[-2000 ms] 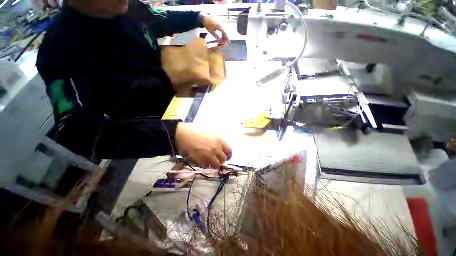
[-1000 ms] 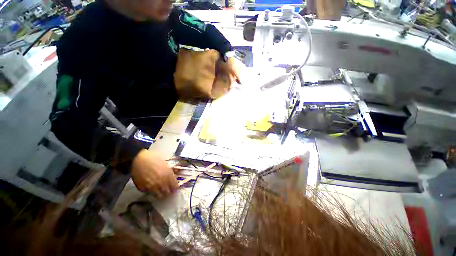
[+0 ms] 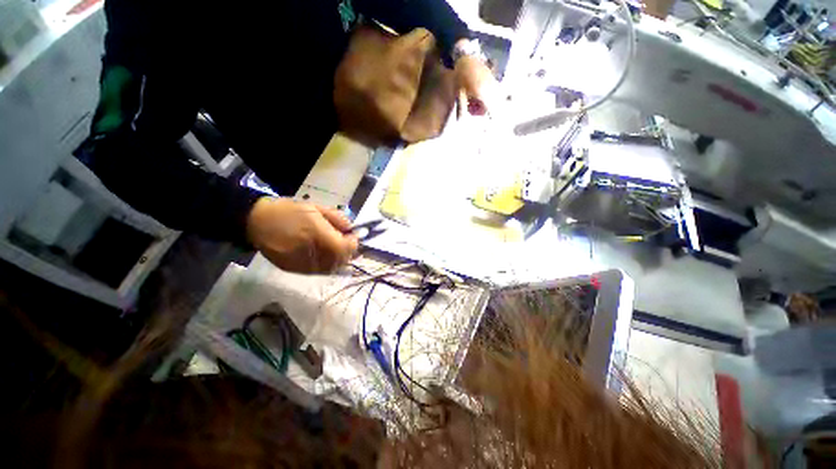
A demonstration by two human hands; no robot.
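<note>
Neither of my hands is in view. Nearest in front of me on the table are black cords (image 3: 400, 353), a blue pen-like piece (image 3: 378, 350) and scissors with dark green loop handles (image 3: 260, 341) at the lower left. A flat panel with a pale frame (image 3: 620, 328) stands beside them, partly covered by brown hair strands. Across from me, a person's hand (image 3: 302, 236) holds small dark thread snips (image 3: 368, 229). A tan-brown bag (image 3: 378, 81) rests against the person, next to their other hand (image 3: 473, 82).
A white sheet (image 3: 431, 197) glares under the machine lamp (image 3: 548, 122), with a yellow piece (image 3: 498, 200) on it. The metal clamp frame (image 3: 642, 165) and the white machine arm (image 3: 724, 92) are at the right. A red strip (image 3: 730, 417) shows at the table's right edge.
The person's near hand has moved from the cords to the table's left side and now shows snips in it. The view has shifted, showing more of the framed panel and scissors.
</note>
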